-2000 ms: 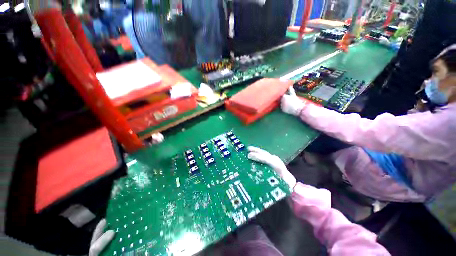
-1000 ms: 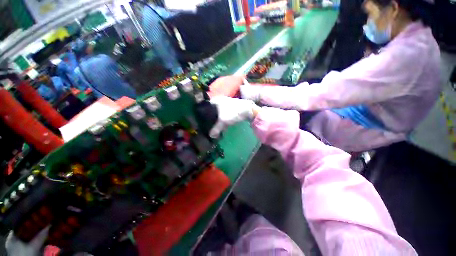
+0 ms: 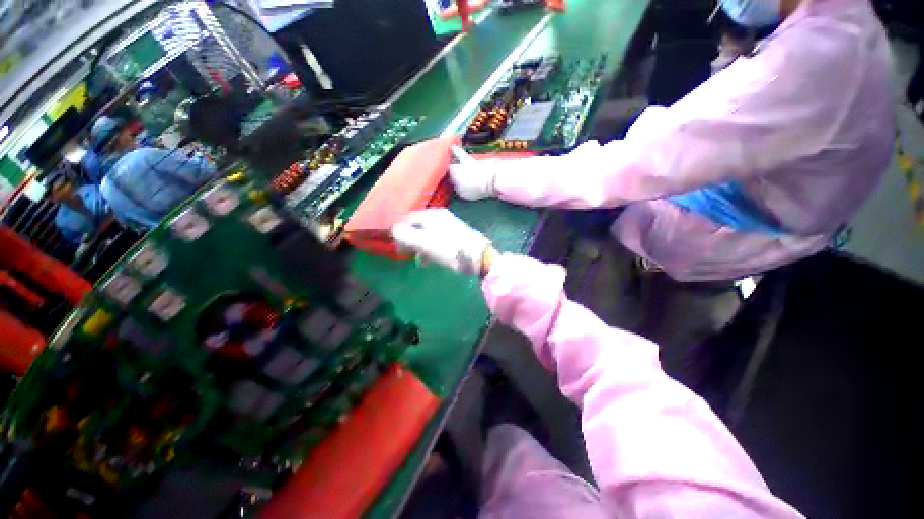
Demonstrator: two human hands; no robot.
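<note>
The circuit board (image 3: 243, 335) fills the lower left, component side up, with grey blocks, white parts and a red-and-dark coil. A red foam slab (image 3: 355, 446) shows under its near right edge. My right hand (image 3: 441, 240), in a white glove, is off the board and at the near corner of a red foam stack (image 3: 405, 188) on the green bench. Whether its fingers grip the stack is unclear. My left hand is not in view.
A person in a pink smock (image 3: 750, 152) sits at the right, one gloved hand (image 3: 471, 174) on the far end of the red stack. Two more boards (image 3: 532, 106) (image 3: 339, 157) lie beyond. Red posts (image 3: 41, 284) stand at the left.
The board was turned from solder side to component side and is now lower left. My right hand has let go of it and moved to the red stack. My left hand has left the view.
</note>
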